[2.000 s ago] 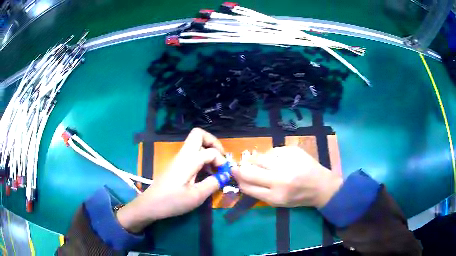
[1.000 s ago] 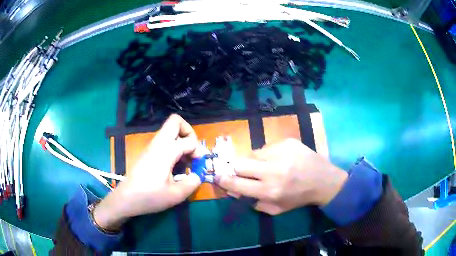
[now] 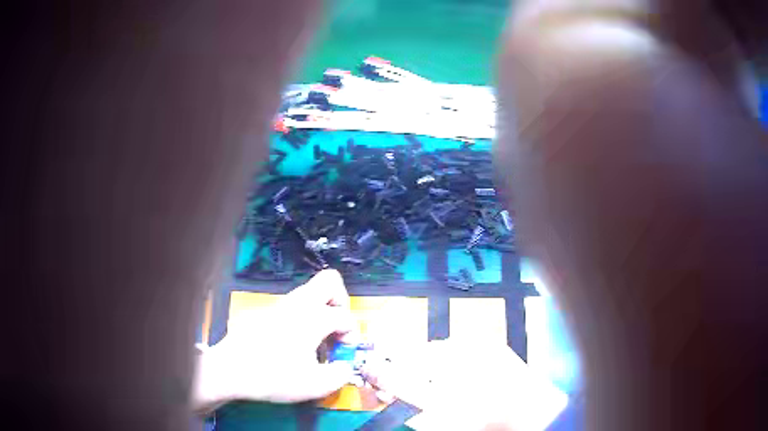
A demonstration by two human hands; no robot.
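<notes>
My left hand [image 3: 282, 349], washed out by glare, lies over the left of the orange board [image 3: 392, 311]. Its thumb and finger, with a bright blue band [image 3: 343, 352], pinch together over small crimped leads [image 3: 360, 367]. My right hand [image 3: 472, 383] comes from the right, its fingertips meeting the left ones at the same spot. Glare hides what the right fingers hold. The metal fixture cannot be made out between the hands. The cable into my left hand is hidden now.
Large blurred finger-like shapes close to the lens cover the left side [image 3: 109, 210] and right side [image 3: 648, 210]. A housing pile [image 3: 362, 210] lies behind the board. White cables [image 3: 413, 109] with red ends lie at the back. Black tape [image 3: 439, 316] crosses the board.
Blurred finger-like shapes have come in front of the lens on both sides, hiding the left cable bundle and my sleeves. The picture is brighter and the view has shifted. My hands stay together.
</notes>
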